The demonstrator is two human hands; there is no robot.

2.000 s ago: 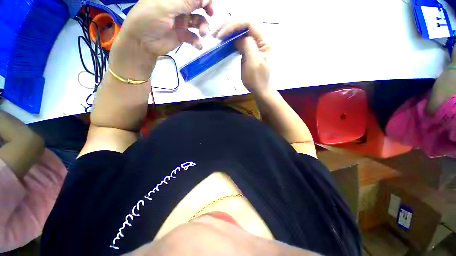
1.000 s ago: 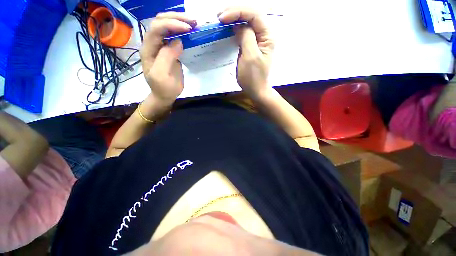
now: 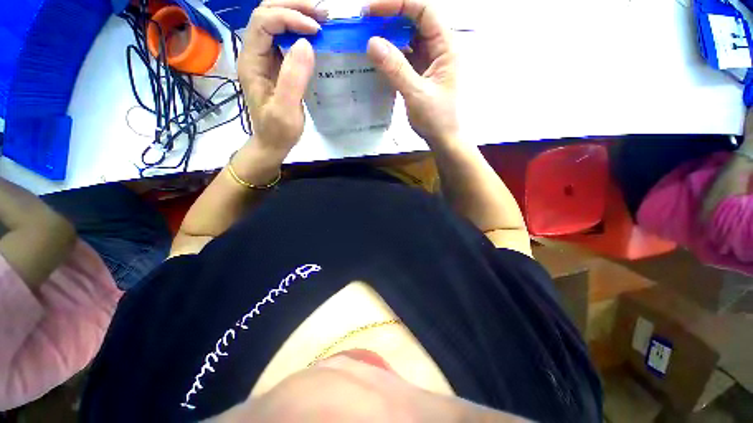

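Observation:
A retail box (image 3: 351, 95) stands in front of me at the table's near edge. Its white face with small dark print points toward me, and a blue end (image 3: 351, 35) is at the top. My left hand (image 3: 285, 83) grips the left end of the blue part, with the thumb on the near side. My right hand (image 3: 421, 74) grips the right end, its thumb also on the near side. The far side of the box and some fingertips are hidden.
Black cables (image 3: 177, 116) and an orange ring-shaped item (image 3: 186, 41) lie left on the white table (image 3: 537, 66). Blue piles (image 3: 41, 107) are far left. A blue-and-white box (image 3: 726, 37) is far right. A red stool (image 3: 566, 190), cartons (image 3: 669, 335) and people's pink sleeves flank me.
Two seconds ago my left hand was raised apart from the box; it then came to the box's left end. Since then the box has tipped, showing more of its blue end and white face.

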